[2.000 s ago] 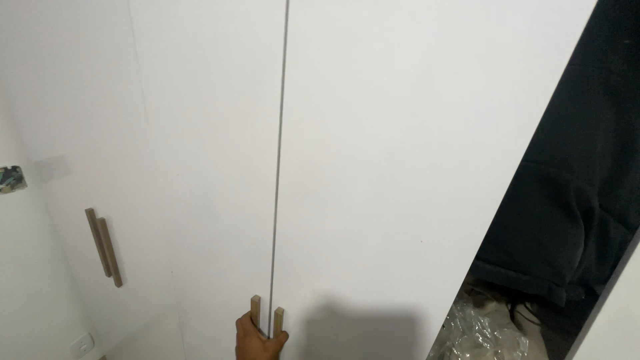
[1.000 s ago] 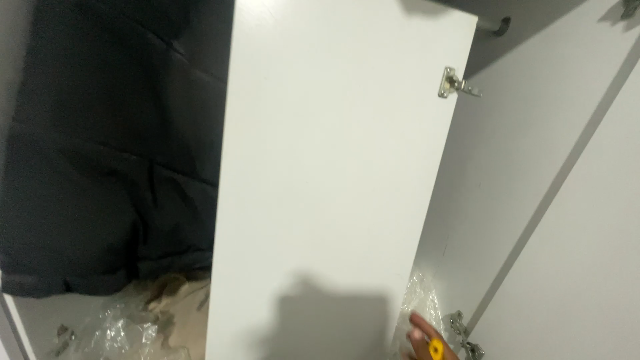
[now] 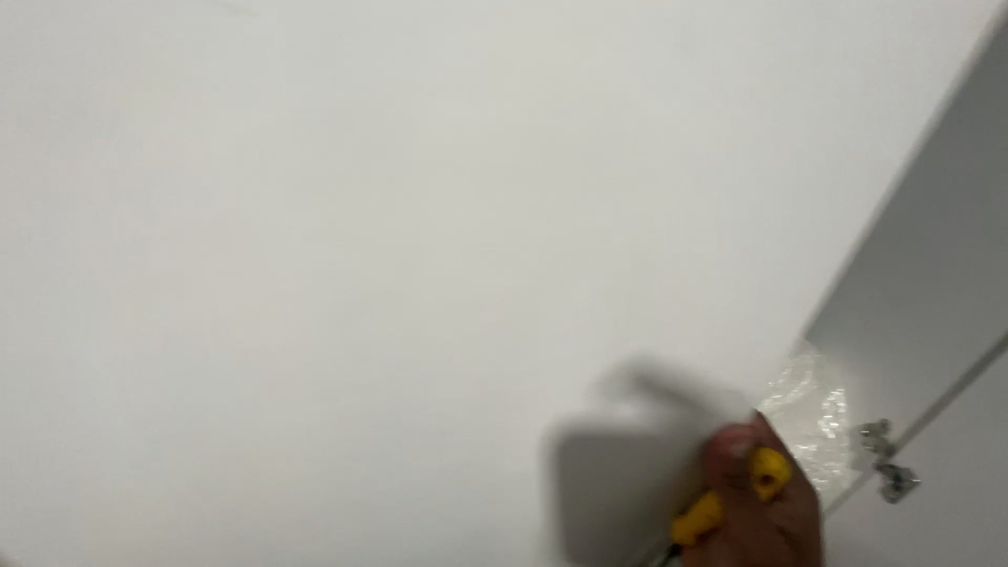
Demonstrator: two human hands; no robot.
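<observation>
My right hand [image 3: 752,496] is at the lower right, closed around a yellow-handled tool [image 3: 698,518] whose kind I cannot tell. Yellow shows on both sides of a finger, and a dark, blurred part of the tool reaches toward the bottom edge. The fingertips are at the right edge of a large white cabinet panel [image 3: 394,236], seemingly touching it. A dark shadow falls on the panel just left of the hand. My left hand is out of view.
Clear crinkled plastic [image 3: 811,417] lies behind the panel's edge. To its right, metal hinge hardware [image 3: 896,480] sits along a seam by a grey-white cabinet wall [image 3: 921,228].
The hand that was on the wooden handles two seconds ago is gone from view. My right hand, beside the panel one second ago, is now at its edge. The view has shifted strongly.
</observation>
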